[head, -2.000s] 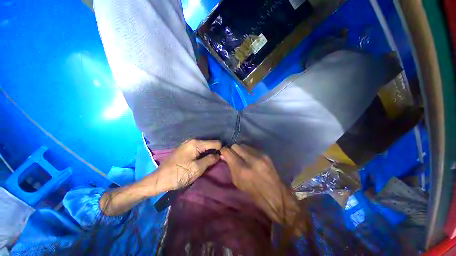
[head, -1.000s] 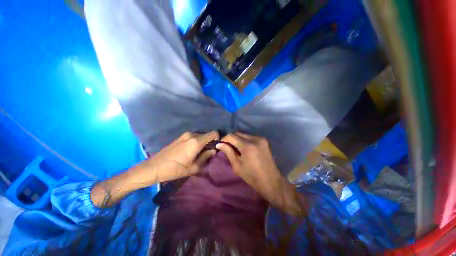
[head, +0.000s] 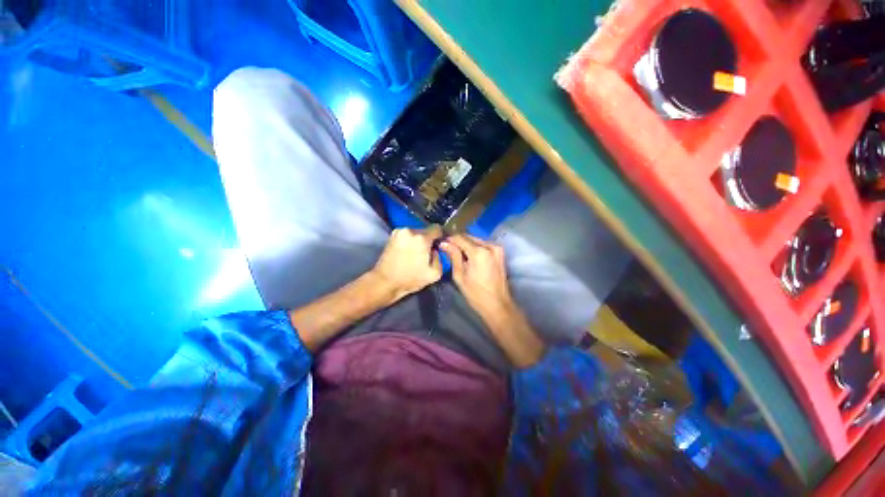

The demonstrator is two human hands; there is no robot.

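My left hand (head: 409, 262) and my right hand (head: 477, 273) meet over my lap. Between their fingertips is a small dark item (head: 442, 245), mostly hidden by the fingers; it looks like part of a black strap, but I cannot tell whether a watch head is attached. Both hands are closed around it. A red compartment tray (head: 691, 165) lies on the bench at the right. Its near row holds round dark watch heads (head: 694, 60), some with small orange tabs (head: 729, 82).
The green bench (head: 524, 49) has a pale edge running diagonally close to my right side. An open box with dark plastic (head: 437, 146) is on the blue floor beyond my lap. Blue stools (head: 63, 413) stand at the left and top. Crinkled clear plastic lies below the bench.
The view has swung towards the bench, so the red tray and its watch heads now show. Both hands remain together with the dark item, now farther from my body.
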